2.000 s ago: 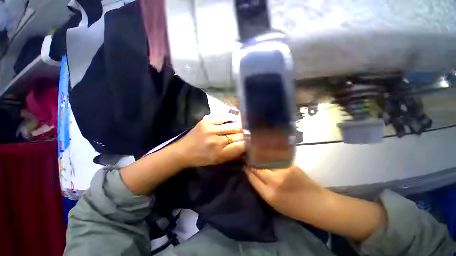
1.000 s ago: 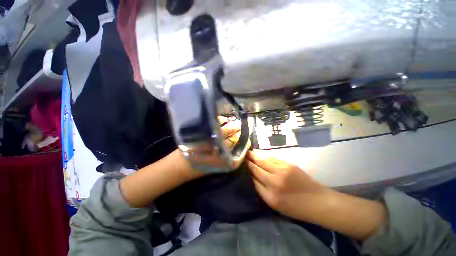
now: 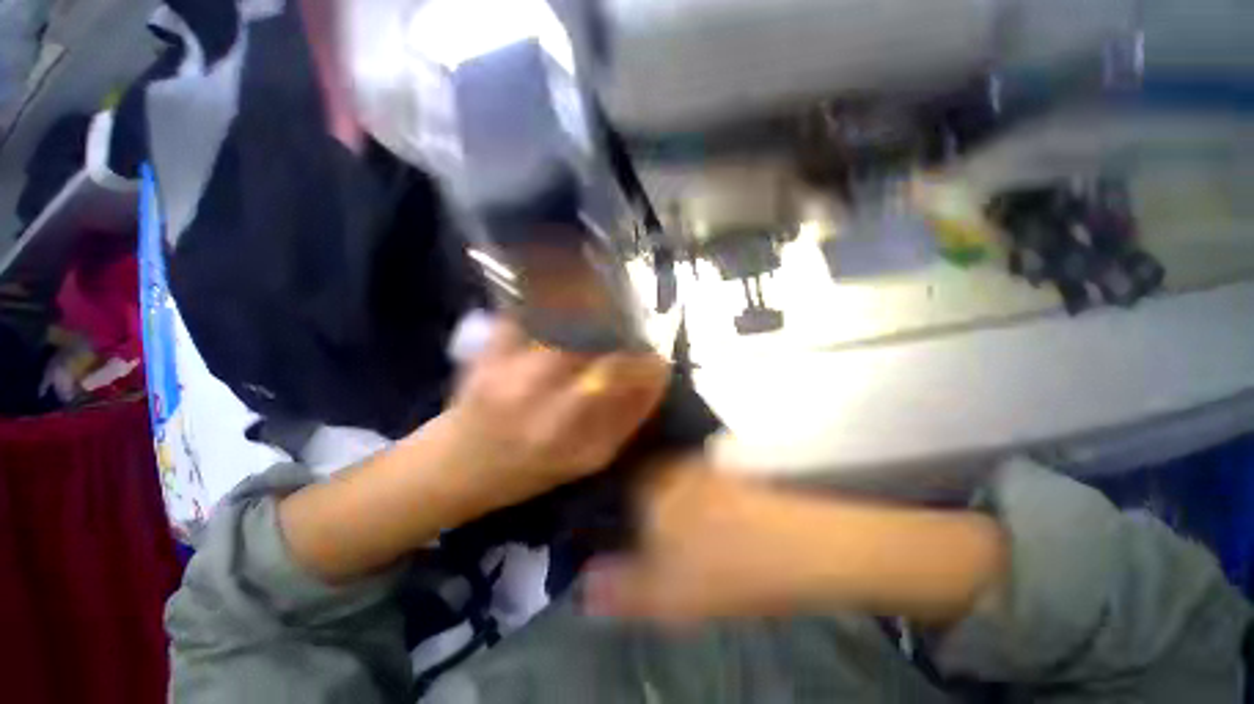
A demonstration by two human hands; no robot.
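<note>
The black fabric panel [image 3: 344, 275] hangs over the left of the table and runs under my hands toward my lap. My left hand [image 3: 557, 406], with a ring, is closed on the black fabric left of the presser foot [image 3: 756, 310]. My right hand [image 3: 688, 543] is blurred and lies lower, over the fabric near my lap; its fingers are unclear. The sewing machine head [image 3: 880, 55] fills the top, with a shiny metal loop [image 3: 516, 138] in front of it, above my left hand. Light falls around the needle area.
A dark checked scrap [image 3: 1080, 248] lies on the bed at right, beside a small yellow-green tool [image 3: 960, 237]. A pink strip [image 3: 330, 69] hangs at the head's left end. Red cloth [image 3: 83, 550] is at far left. Black-and-white pieces [image 3: 193, 110] are at the back left.
My right hand has moved down and left, away from the needle area, toward my lap. My left hand is clearer of the metal loop. The view has shifted, showing the presser foot more openly.
</note>
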